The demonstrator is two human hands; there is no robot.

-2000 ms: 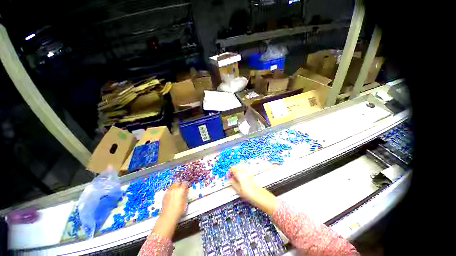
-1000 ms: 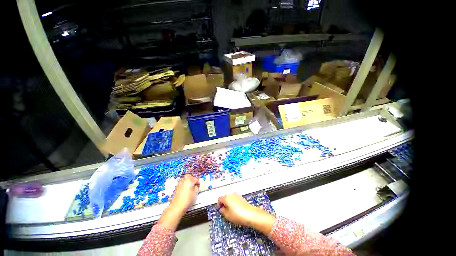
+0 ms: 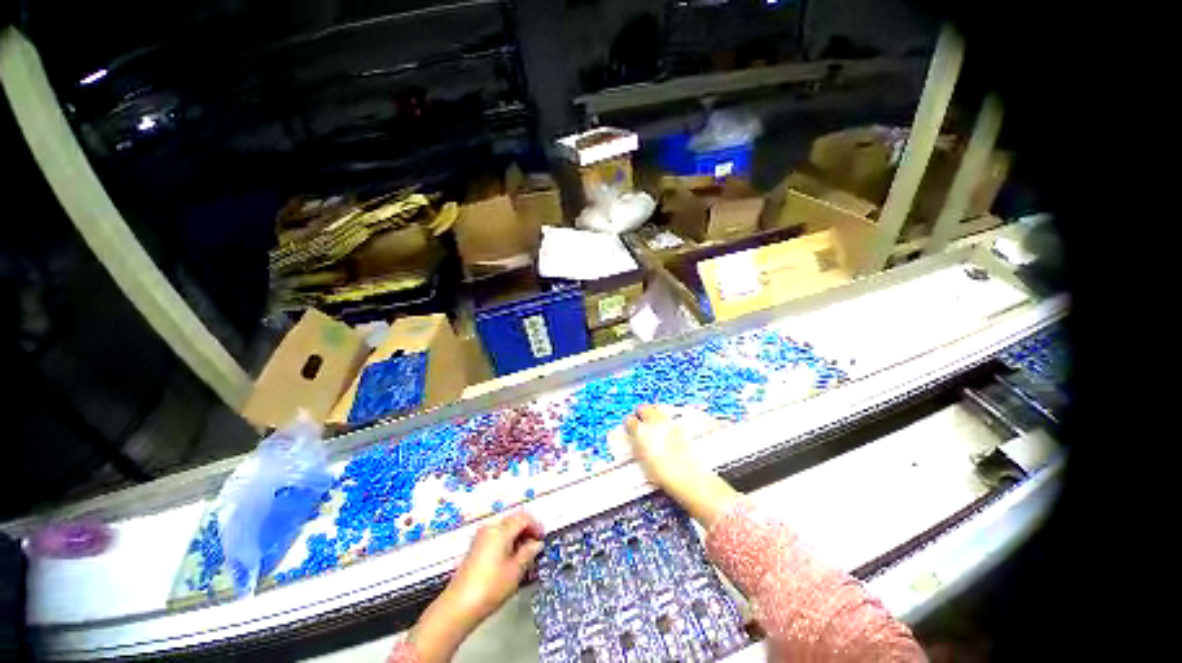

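A PCB panel (image 3: 635, 589) with a dense pattern lies on the near track. My left hand (image 3: 503, 557) is at the panel's upper left corner, fingers bent together; whether it holds a part is too small to tell. My right hand (image 3: 659, 440) reaches over the front edge of the white ledge to the blue leaded components (image 3: 622, 395); its fingertips are close together at the pile, and a held part cannot be made out. Dark red leaded components (image 3: 509, 443) lie in the middle of the blue pile.
A clear plastic bag (image 3: 270, 499) with blue parts stands at the pile's left end. A pink-purple item (image 3: 71, 538) is at far left. A metal fixture (image 3: 1018, 453) and another panel (image 3: 1041, 354) are on the track at right. Open cardboard boxes (image 3: 305, 369) and a blue bin (image 3: 532, 329) stand beyond.
My left hand has moved from the dark red parts down to the panel's corner. My right hand has moved from over the panel up to the blue parts. The view has shifted slightly.
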